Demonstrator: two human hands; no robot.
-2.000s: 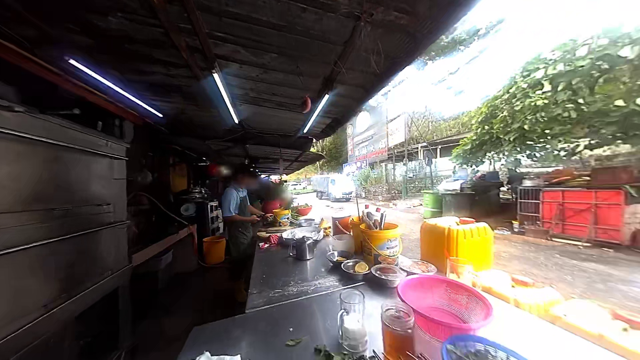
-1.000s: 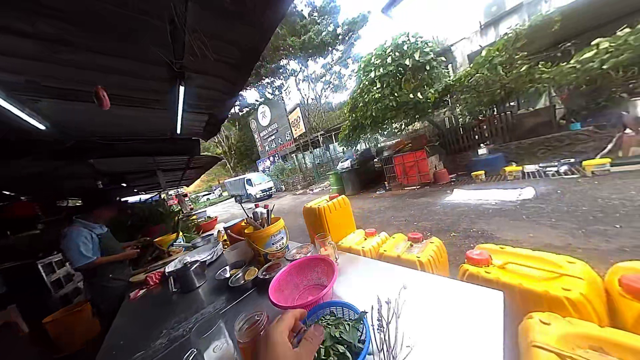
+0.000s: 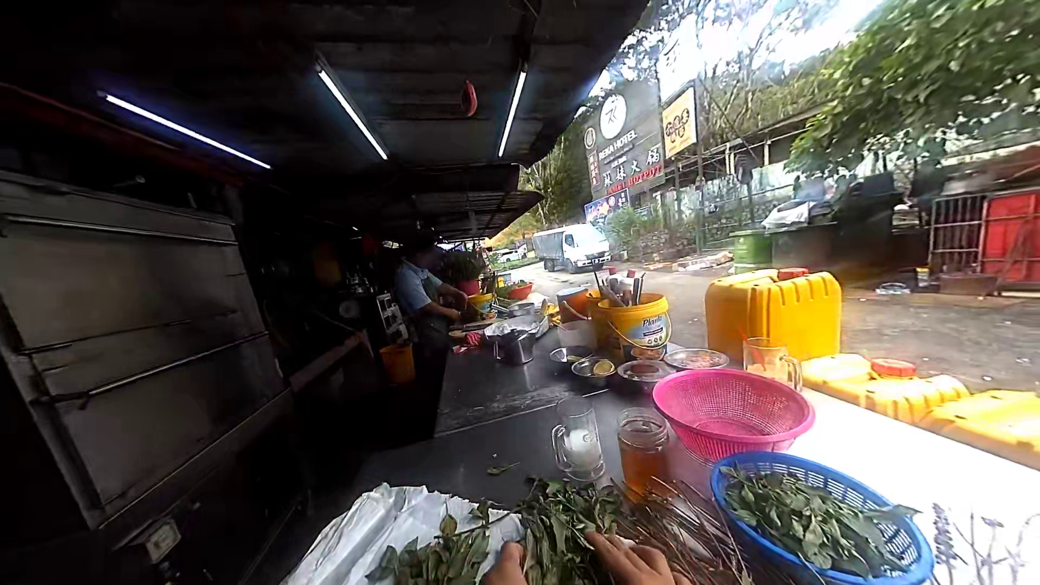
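Observation:
At the bottom edge, my left hand (image 3: 505, 565) and my right hand (image 3: 630, 561) are both on leafy green herb sprigs (image 3: 565, 520); my fingers are partly cut off by the frame. More sprigs lie on a crumpled white plastic sheet (image 3: 366, 528) to the left. Right of my right hand is a heap of bare brown stems (image 3: 691, 536). Beside it stands a blue plastic basket (image 3: 906, 528) holding picked leaves (image 3: 808, 520). Behind are an empty pink plastic basket (image 3: 731, 410), a jar of amber liquid (image 3: 643, 455) and a glass mug with white contents (image 3: 578, 443).
Small metal bowls (image 3: 593, 370), a metal pot (image 3: 514, 348) and a yellow bucket of utensils (image 3: 634, 325) stand farther along the metal table (image 3: 479, 422). Yellow jerrycans (image 3: 772, 317) line the right side. A person in an apron (image 3: 422, 296) works at the far left end.
A second ago one hand was at the blue basket of leaves; now both my hands are at the sprigs left of it. The view has swung back left.

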